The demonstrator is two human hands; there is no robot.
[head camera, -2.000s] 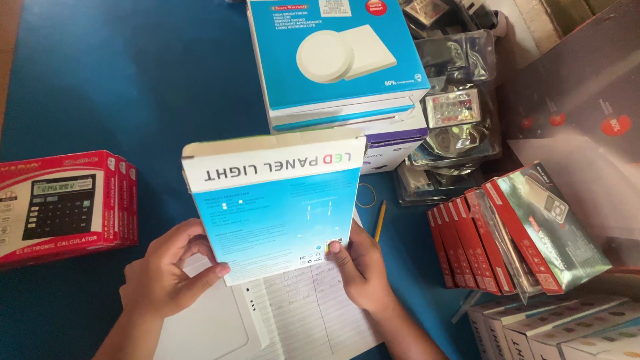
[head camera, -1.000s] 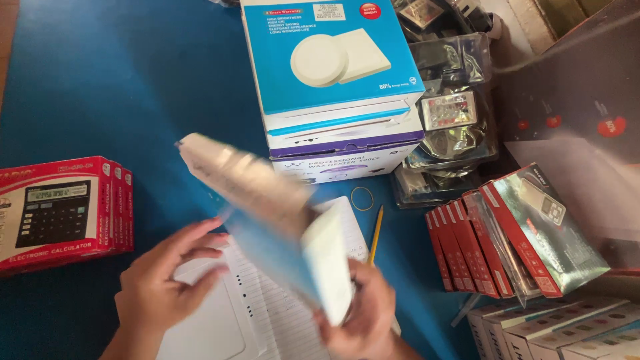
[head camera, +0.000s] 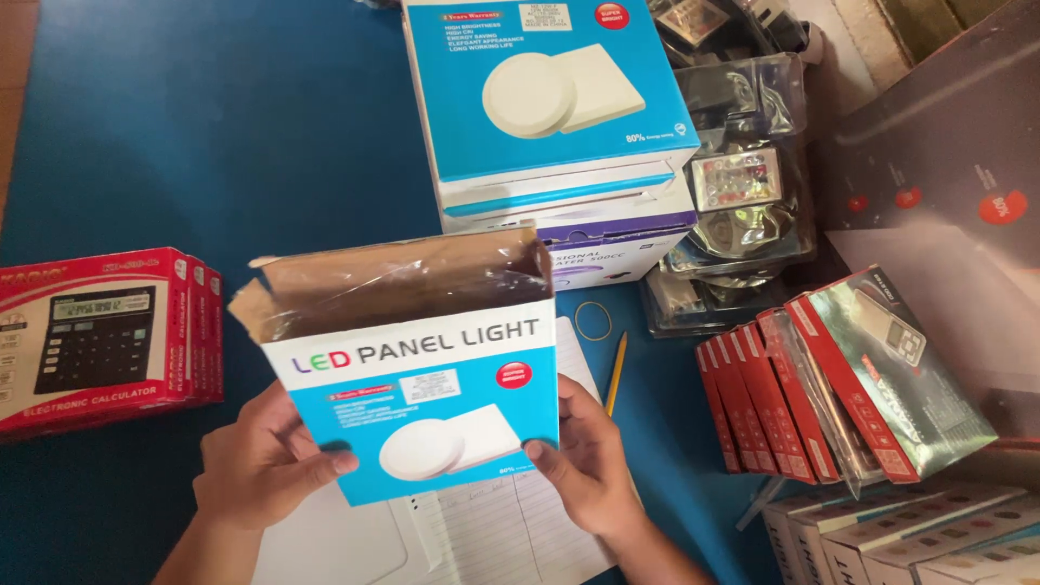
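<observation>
A blue and white LED panel light box (head camera: 431, 406) is held up between both hands, its top end open toward me and clear plastic showing inside. My left hand (head camera: 268, 455) grips its lower left side, thumb on the printed front. At the lower right edge, my right hand (head camera: 581, 463) holds it the same way. Beneath the box lie a lined notebook (head camera: 536, 520) with handwriting and a white flat panel (head camera: 333, 540), both partly covered. A yellow pencil (head camera: 617, 374) and a rubber band (head camera: 593, 320) lie just right of the box.
Red calculator boxes (head camera: 175, 325) stand at left. Beyond the held box is a stack of boxes, a blue panel light box (head camera: 561, 97) on top. Clear plastic packs (head camera: 751, 187) lie beside it. Right are red-edged scale boxes (head camera: 886, 382) and a row of white boxes (head camera: 902, 528).
The box has been turned around: its upside-down printed back faced me before, and now its upright front and open end do. My left hand, apart from it one second ago, is on it again.
</observation>
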